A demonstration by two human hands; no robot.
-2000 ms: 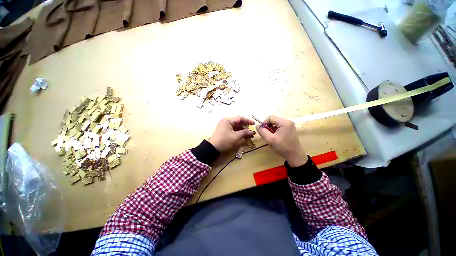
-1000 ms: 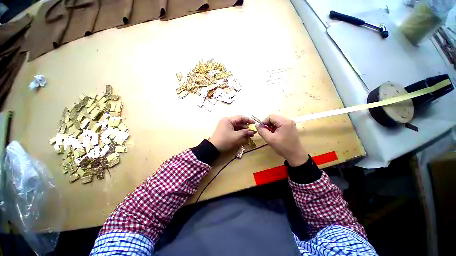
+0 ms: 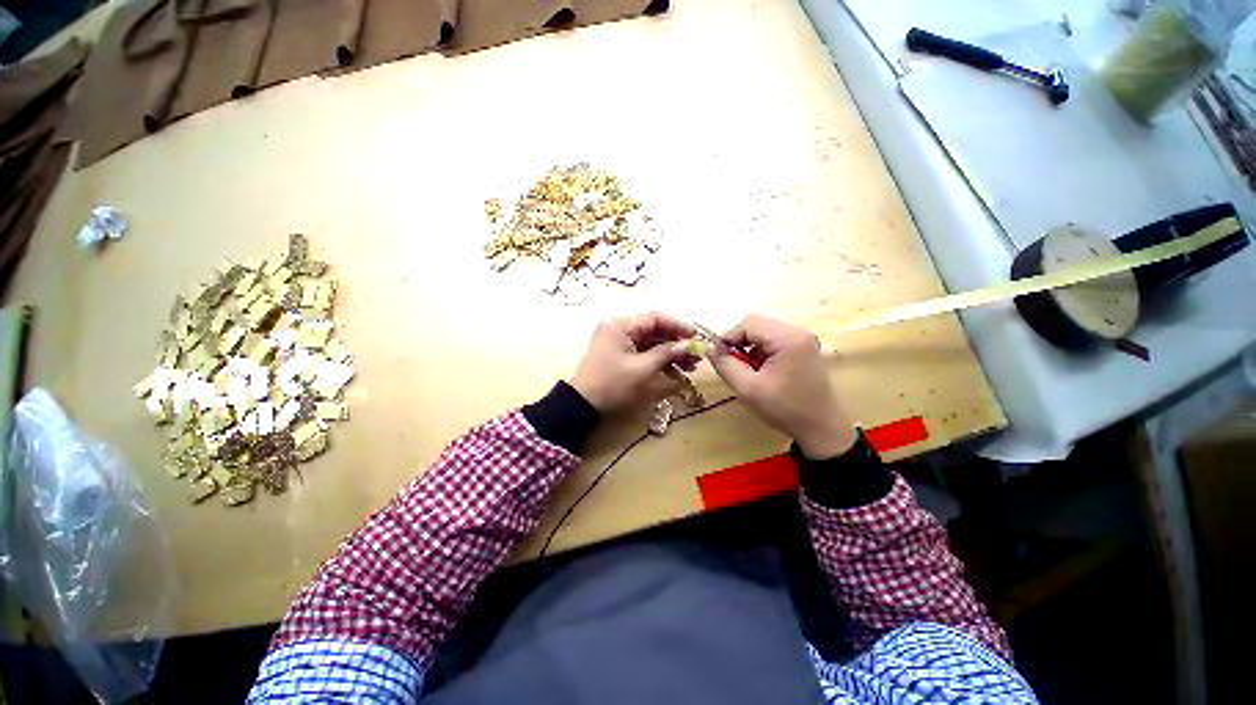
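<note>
My left hand [image 3: 636, 364] is bare and pinches a small gold metal plate [image 3: 694, 349], mostly hidden by the fingertips. My right hand [image 3: 780, 375] holds a thin tool [image 3: 745, 355] with a reddish part and a metallic tip, mostly covered by the fingers. The fingertips of both hands nearly meet. A few loose plates [image 3: 661, 415] lie under my left hand. A thin black cord [image 3: 595, 482] curves beside them. A pale-yellow tape strip [image 3: 950, 302] runs from the dispenser on the right to behind my right hand.
A wide pile of plates [image 3: 252, 372] lies left, a smaller pile [image 3: 576, 232] ahead. A red strip [image 3: 745, 482] marks the near edge. The tape dispenser [image 3: 1079, 287] and hammer [image 3: 985, 62] are right. A clear bag [image 3: 86, 551] is left, brown panels [image 3: 296, 48] far.
Both hands stay in almost the same place. The fingers have shifted slightly, and the tool between them is tilted a little differently.
</note>
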